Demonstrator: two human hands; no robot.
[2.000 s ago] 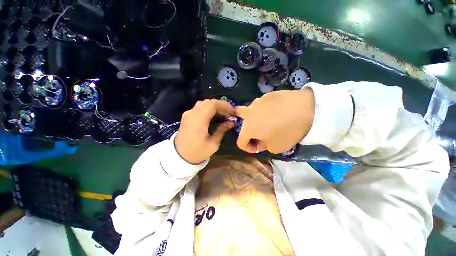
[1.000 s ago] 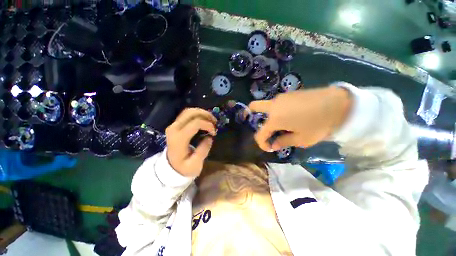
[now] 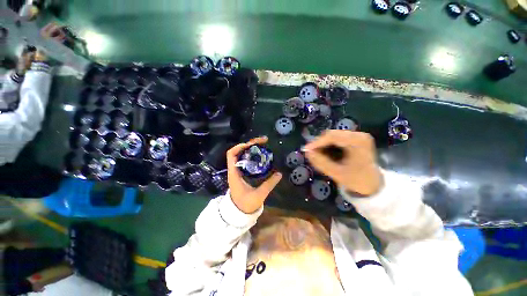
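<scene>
My left hand (image 3: 247, 193) holds a dark round unit (image 3: 256, 161) between thumb and fingers. Its open end faces up and shows a circuit board, with a pale wire on its left side. My right hand (image 3: 353, 161) is above the bench to the right of the unit, apart from it and blurred. A small pale spot shows at its fingertips; I cannot tell if it is a held part. Several grey end caps with holes (image 3: 300, 175) lie on the bench between and beyond my hands, some partly covered by my right hand.
A black blister tray (image 3: 95, 124) with boards and dark cylinders is at left. One part-built unit (image 3: 399, 130) stands at right. A worn metal edge (image 3: 404, 91) borders the green belt behind. Another person's sleeve (image 3: 29, 104) is at far left.
The view has shifted, showing more belt and tray. My hands have moved apart. The unit now shows clearly in my left hand, and more end caps are visible beside my right hand.
</scene>
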